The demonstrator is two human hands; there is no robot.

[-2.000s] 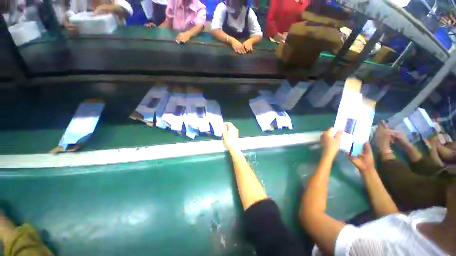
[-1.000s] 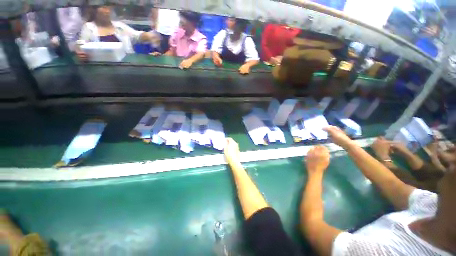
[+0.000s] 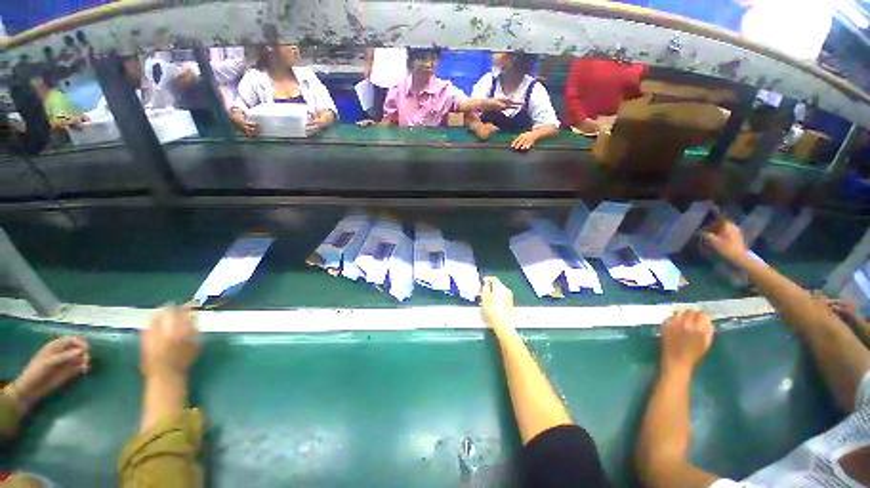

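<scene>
My right hand [image 3: 495,304], on a bare forearm with a black sleeve, rests at the white rail with its fingers curled. Its fingertips are beside the right end of a group of white and light-blue folding cartons [image 3: 382,255] on the dark green belt [image 3: 124,253]. Whether the fingers grip the nearest carton's edge cannot be told. A second group of cartons [image 3: 548,262] lies right of my hand. A single carton [image 3: 236,269] lies apart at the left. Several cartons show a dark rectangle. My left hand is not in view.
The white rail [image 3: 382,318] separates the belt from the glossy green worktop [image 3: 362,410]. An olive-sleeved person's hands are at the left; a neighbour's arms [image 3: 668,400] are at the right, one reaching over the belt. People, white bins [image 3: 281,120] and brown cartons [image 3: 658,133] are opposite.
The view has shifted left and tilted up, bringing in the olive-sleeved person's hands. The right neighbour has let go of a carton and now reaches over the belt. My right hand stays by the same cartons.
</scene>
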